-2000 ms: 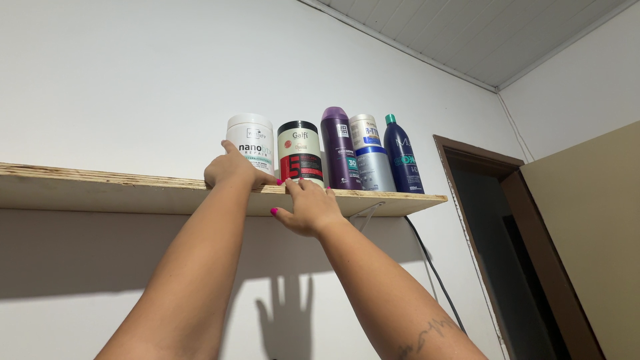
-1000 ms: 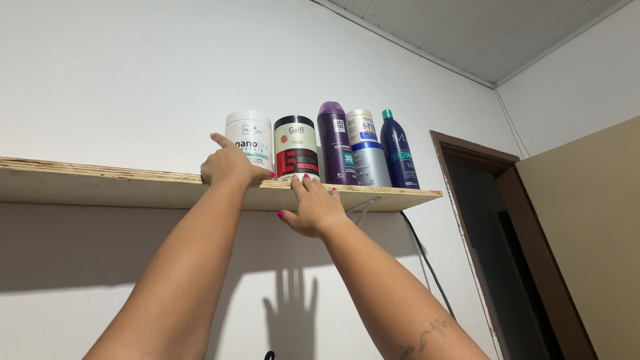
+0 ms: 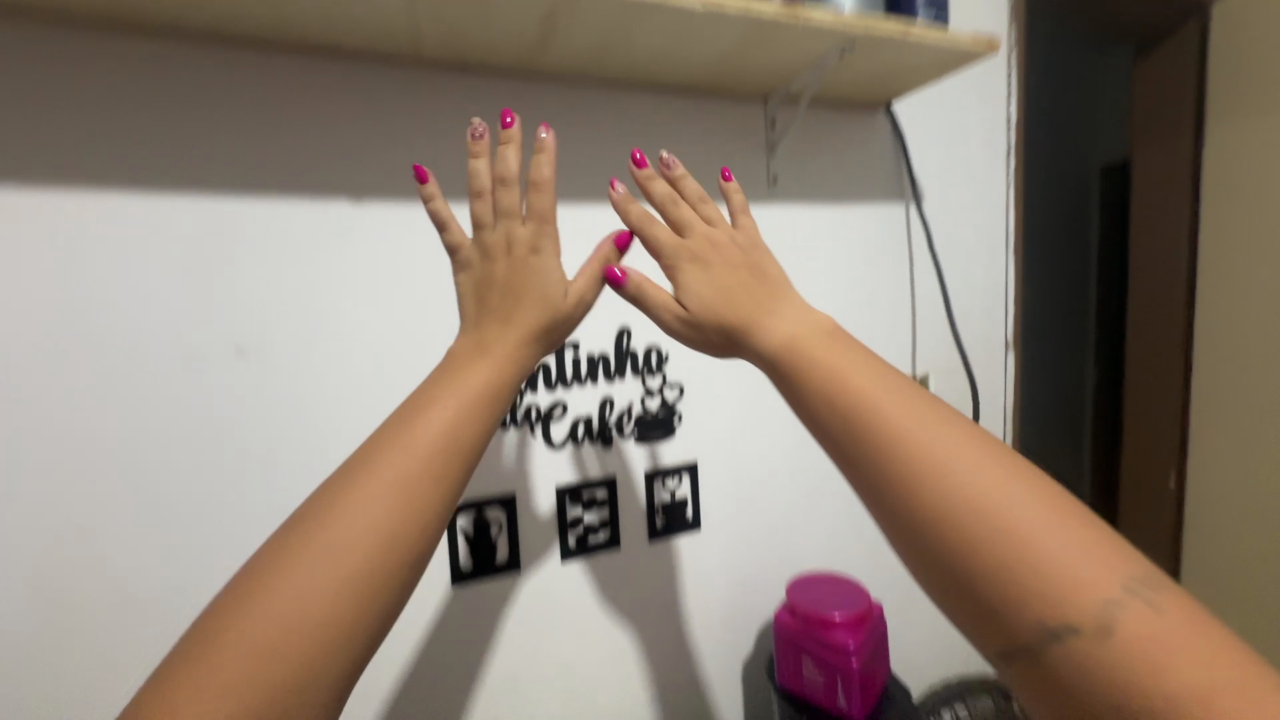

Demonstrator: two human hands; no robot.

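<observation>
My left hand is raised before the white wall with its fingers spread and nothing in it. To its right, my right hand is also raised, fingers apart and holding nothing. The two thumbs come close together; whether they touch I cannot tell. Both hands appear below the wooden shelf and above black cut-out lettering on the wall, part of which my left arm covers. At the top edge only the lower parts of bottles on the shelf show.
Black square wall plaques hang below the lettering. A pink plastic container stands at the lower right, on something dark. A metal bracket supports the shelf, and a dark cable hangs beside the doorway.
Both hands have left the shelf edge and the tubs, and are now held below the shelf with fingers spread. The view has tilted down strongly, bringing the lettering and pink container into sight.
</observation>
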